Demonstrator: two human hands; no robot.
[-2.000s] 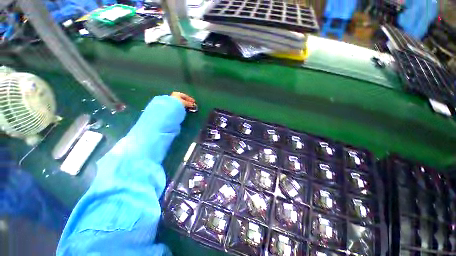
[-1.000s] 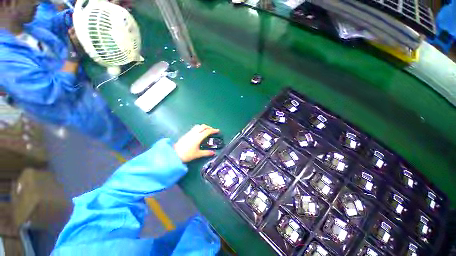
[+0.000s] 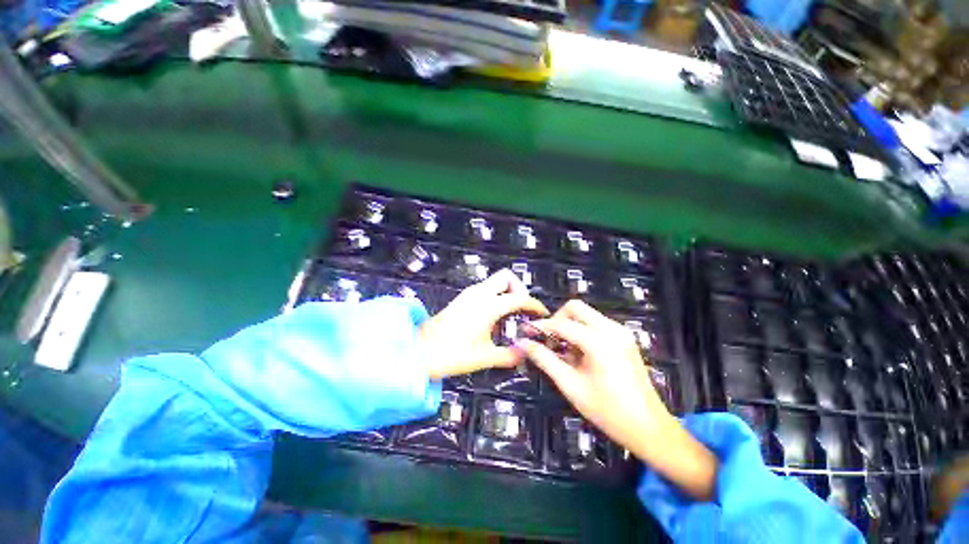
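Observation:
My left hand [image 3: 478, 327] holds a small dark electronic module [image 3: 514, 329] with a pale patch between thumb and fingers. My right hand [image 3: 584, 356] is beside it, fingertips at the module's right side, with a small dark reddish item between the fingers that is too blurred to name. Both hands are over the middle of a glossy black blister tray [image 3: 425, 452], whose square pockets hold dark modules with silvery patches. The hands and left sleeve hide some pockets.
More black trays [image 3: 792, 367] lie at right. A small dark part [image 3: 283, 191] sits on the green mat [image 3: 202, 255]. A white flat box [image 3: 72, 319] lies at left, beside a greyish oval item [image 3: 49, 289]. Black trays [image 3: 786, 96] stand across the bench.
My left hand has moved from the tray's left edge to over its middle, with the module. My right hand has come into view at the module. The camera view has turned rightward.

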